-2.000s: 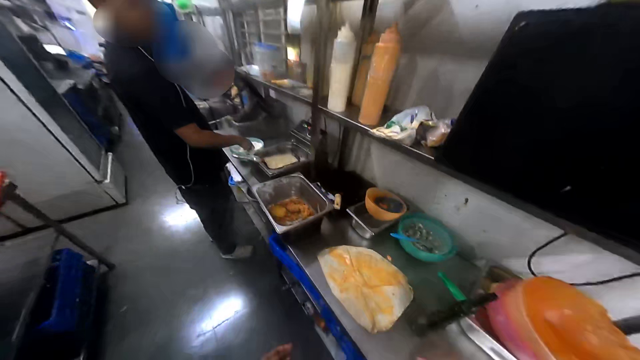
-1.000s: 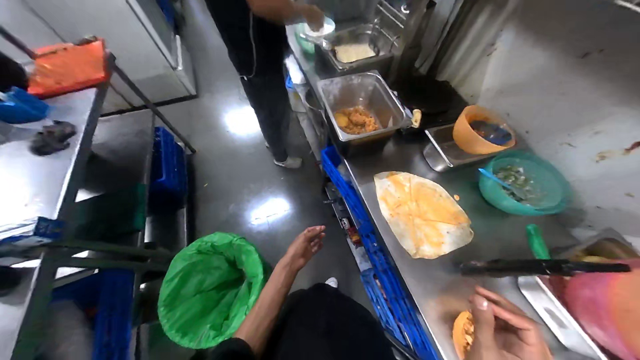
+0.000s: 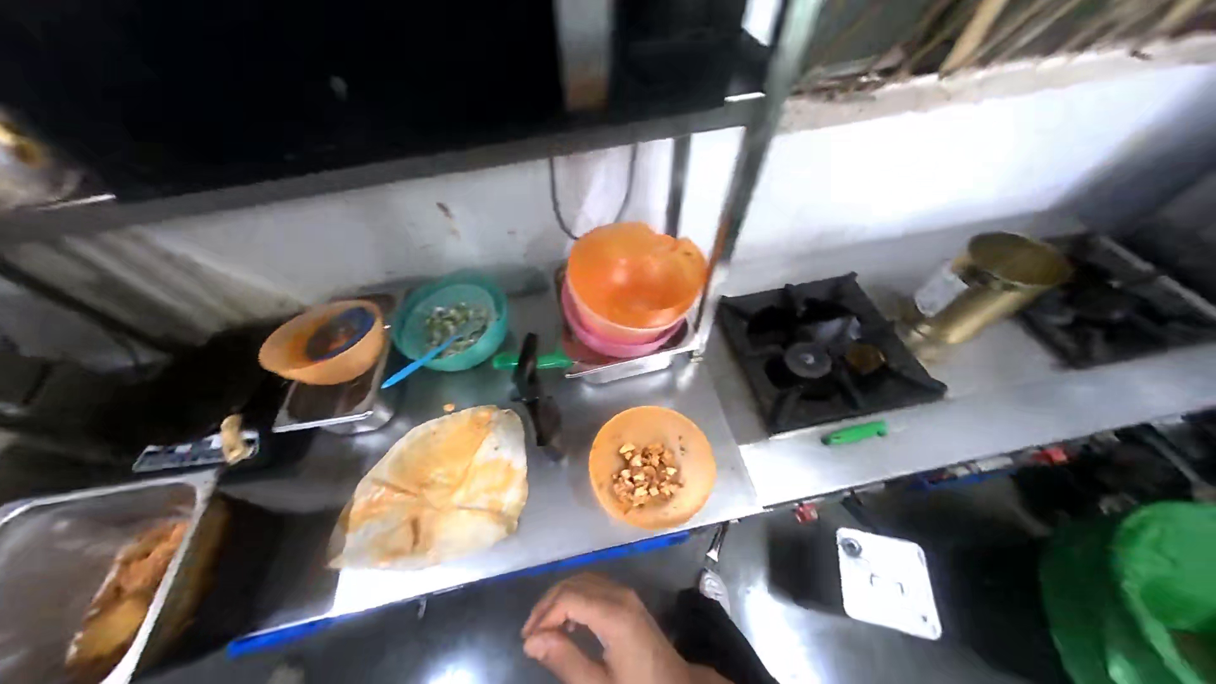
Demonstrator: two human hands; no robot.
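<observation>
My right hand [image 3: 608,627] is just in front of the counter's front edge, its thumb and curled fingers apart and nothing between them. My left hand is out of view. Beyond the right hand, a flatbread smeared with orange sauce [image 3: 442,489] lies on the steel counter [image 3: 565,508]. An orange bowl of chopped brown pieces [image 3: 654,467] sits to the flatbread's right. Between and behind them lies a dark, blurred utensil [image 3: 543,418], with a green handle [image 3: 532,362] near it. A teal bowl of chopped greens [image 3: 451,321] with a blue spoon [image 3: 423,366] stands behind the flatbread.
Stacked orange and pink bowls [image 3: 635,285] stand at the back, with a gas burner [image 3: 807,356] and a brass-coloured pot [image 3: 988,285] to their right. A steel food pan [image 3: 204,494] is at the left. A green-lined bin [image 3: 1092,589] is at lower right. A dark shelf hangs above.
The view has swung far to the right. My right hand, over the orange bowl a second ago, is now off it, before the counter edge. My left hand has gone out of view.
</observation>
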